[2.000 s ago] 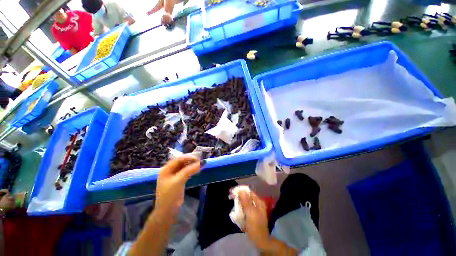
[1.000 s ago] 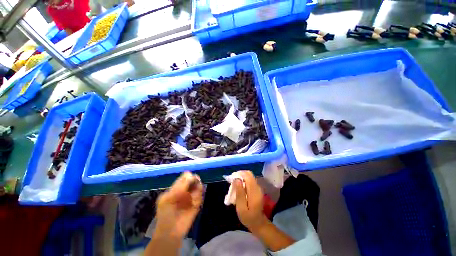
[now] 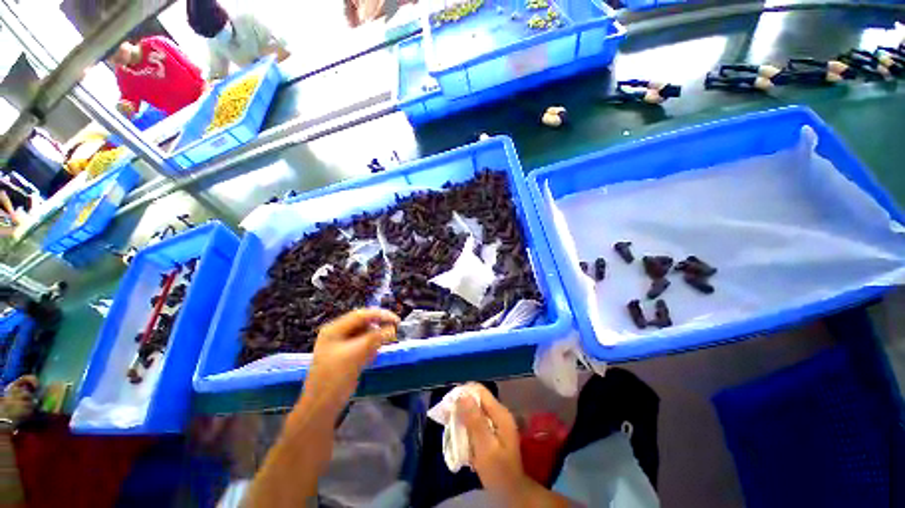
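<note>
A large blue tray [image 3: 397,359] is heaped with small dark moulded parts [image 3: 308,293], with crumpled white scraps [image 3: 466,273] among them. My left hand [image 3: 349,345] is over the tray's front rim, thumb and fingertips close together; whether a small part is between them is too blurred to tell. My right hand [image 3: 491,437] is below the tray edge, above my lap, and holds a crumpled white cloth [image 3: 453,429]. A second blue tray [image 3: 695,340] to the right has a white liner [image 3: 734,228] with several dark parts [image 3: 657,266] on it.
A narrow blue tray [image 3: 169,402] at left holds dark parts and a red stick-like item [image 3: 156,313]. Black-and-beige pieces [image 3: 744,75] lie on the green bench. Far blue trays [image 3: 233,134] hold yellow parts. People [image 3: 164,74] are opposite. A dark blue crate [image 3: 809,427] is below at right.
My left hand has moved up from below the rim to over it. My right hand, still holding the cloth, is lower and farther from the left. The camera view has shifted slightly.
</note>
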